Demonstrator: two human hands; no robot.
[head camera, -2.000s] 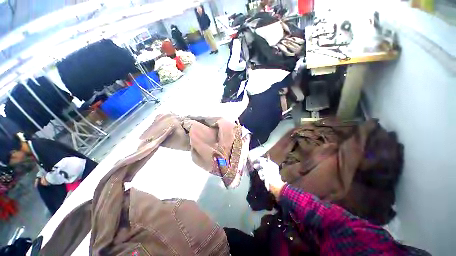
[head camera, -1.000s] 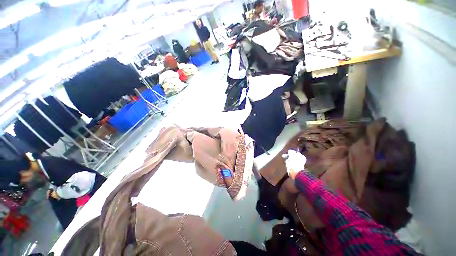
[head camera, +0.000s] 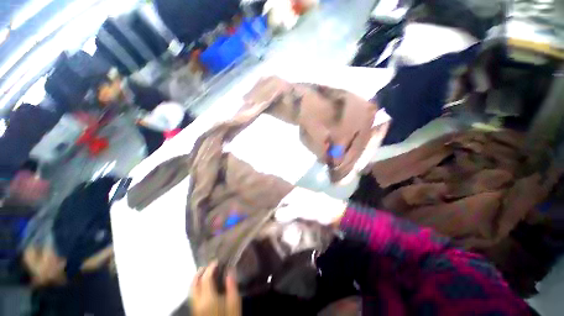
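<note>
Brown trousers (head camera: 226, 176) lie bunched on the white table, with a blue mark on them. Another brown garment part (head camera: 349, 120), also with a blue mark, lies at the table's far right side. My right hand (head camera: 312, 207), in a white glove, is over the near trousers' bunched cloth; blur hides its fingers and whether it grips. My bare left hand (head camera: 214, 295) is at the bottom edge, partly cut off, with its fingers around the near edge of the trousers. No tool can be made out.
The white table (head camera: 145, 247) runs away from me. A pile of brown garments (head camera: 476, 191) is at the right. Dark and white cloth (head camera: 420, 92) is heaped beyond the table. A person's hands (head camera: 46, 265) show at the lower left. Blue bins (head camera: 238, 46) stand farther back.
The view has swung down and left and is blurred. My right hand has moved from the brown pile back to the trousers on the table. My left hand has come into view.
</note>
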